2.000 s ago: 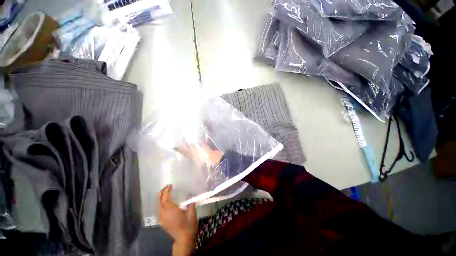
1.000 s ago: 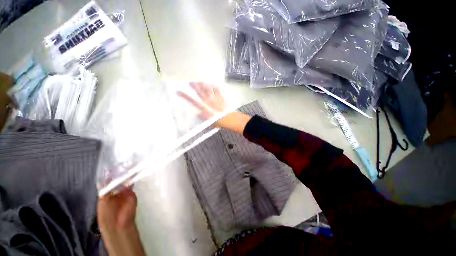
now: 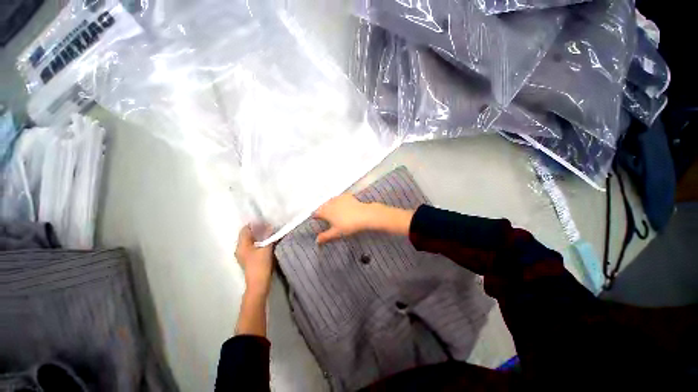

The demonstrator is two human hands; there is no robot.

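Note:
A clear garment polybag [image 3: 298, 115] lies spread out away from me, its white-banded opening towards me. My left hand [image 3: 256, 241] pinches the left corner of that opening. My right hand [image 3: 344, 217] has its fingers at the white band, over the top edge of the folded striped knit top [image 3: 337, 279]; whether it grips the band I cannot tell. The top is grey with thin dark stripes and dark round buttons, and lies on the white table [image 3: 184, 298] below the bag, outside it.
Packed garments [image 3: 490, 76] are heaped at upper right. A thin black hanger [image 3: 627, 222] and a light-blue and white strip [image 3: 570, 222] lie at right. Unpacked grey knitwear [image 3: 69, 306] is at lower left. White plastic pieces [image 3: 69, 180] and printed empty polybags [image 3: 76, 46] are at left.
The bag has swung from the left to above the folded top, spread away from me. My right hand has come out of the bag to its opening; my left hand has moved right, holding the bag's corner.

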